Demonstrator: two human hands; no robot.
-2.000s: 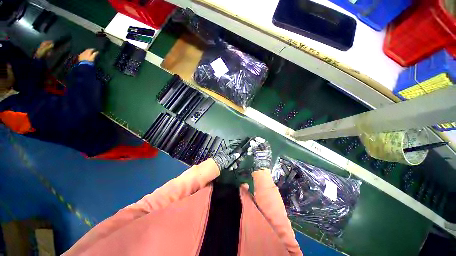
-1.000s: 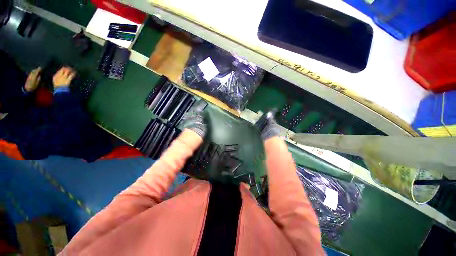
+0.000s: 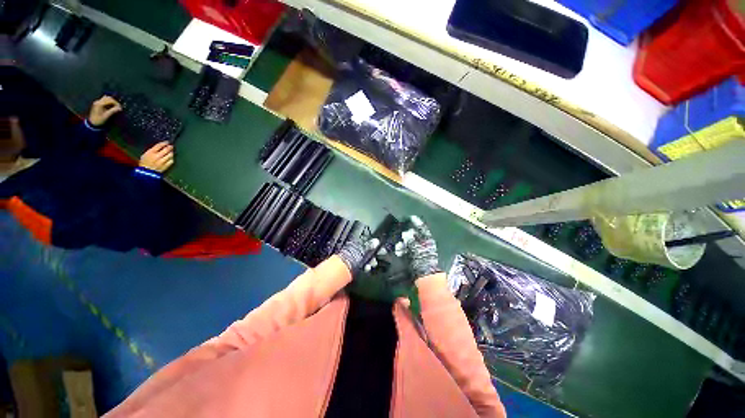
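My left hand (image 3: 359,251) and my right hand (image 3: 418,246), both in grey knit gloves, are close together over the green bench. A black housing (image 3: 387,231) is held between them, tilted, with its lower part among the fingers. Rows of black housings (image 3: 282,214) lie side by side to the left, the lower row reaching my left hand. An open clear parts bag (image 3: 523,314) with a white label and black pieces lies right of my right hand. Small dark parts near my wrists are too blurred to tell.
A second parts bag (image 3: 380,118) rests on brown cardboard (image 3: 296,88) beyond the rows. A slanted post (image 3: 604,196) with a translucent cup (image 3: 653,239) stands at the right. A white shelf (image 3: 531,69) holds a black tray (image 3: 519,34). A neighbour's hands (image 3: 157,157) work at the left.
One second ago my hands were apart, reaching farther over the bench; now they are together on a black housing. The upper row looks shorter at its right end than two seconds ago.
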